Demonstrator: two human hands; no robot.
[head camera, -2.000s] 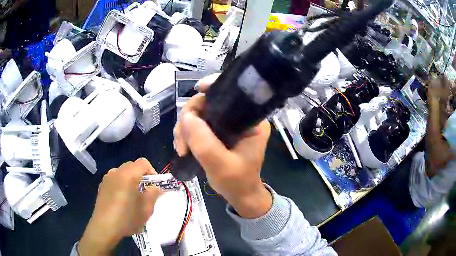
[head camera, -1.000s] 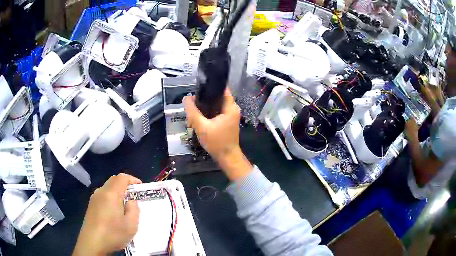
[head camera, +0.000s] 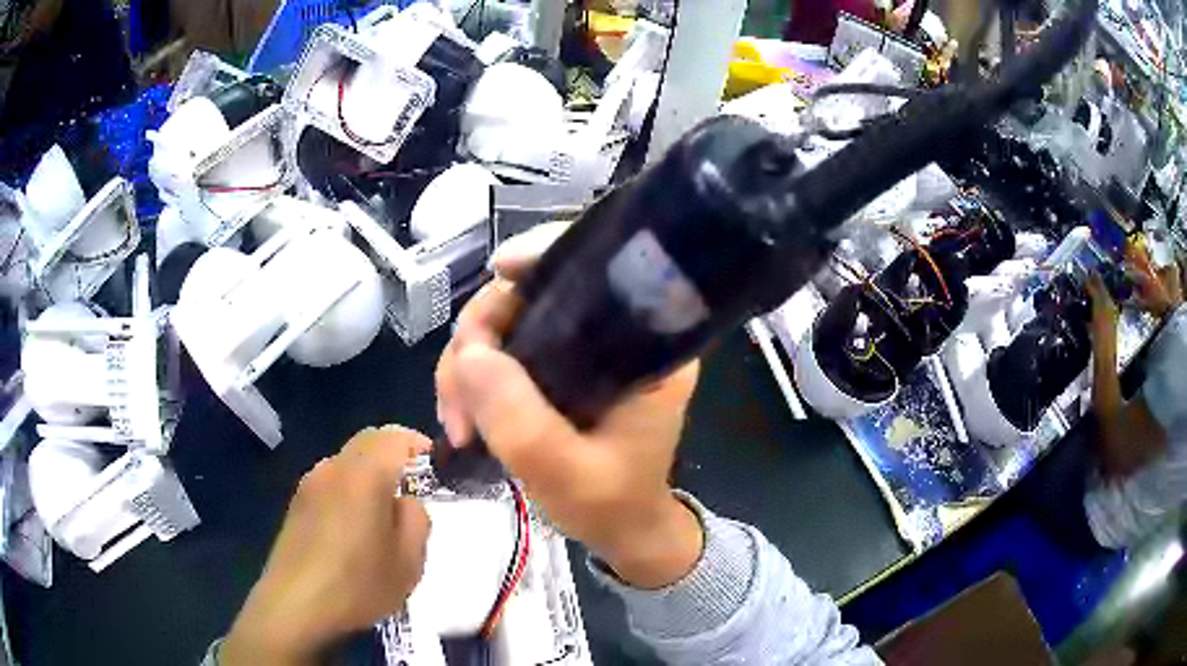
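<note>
A white camera housing (head camera: 557, 612) with red, black and white wires lies at the bottom centre, cut off by the lower edge. My left hand (head camera: 341, 540) grips its upper left side, fingers closed on the frame. My right hand (head camera: 586, 442) is wrapped round a thick black electric screwdriver (head camera: 599, 293) with a pale label. The driver is tilted, its cable rising to the upper right, its lower end over the top edge of the housing. The driver's tip and any screw are hidden by my hands.
White dome camera bodies (head camera: 332, 293) are piled at left on the dark bench. A metal feeder box is mostly hidden behind the driver. Open camera heads (head camera: 853, 345) stand in rows at right. A cardboard box (head camera: 970, 631) is at lower right. Another person's arm (head camera: 1117, 390) is at far right.
My right hand has brought the driver from the feeder box down and towards me, over the housing's top edge. My left hand still holds the housing.
</note>
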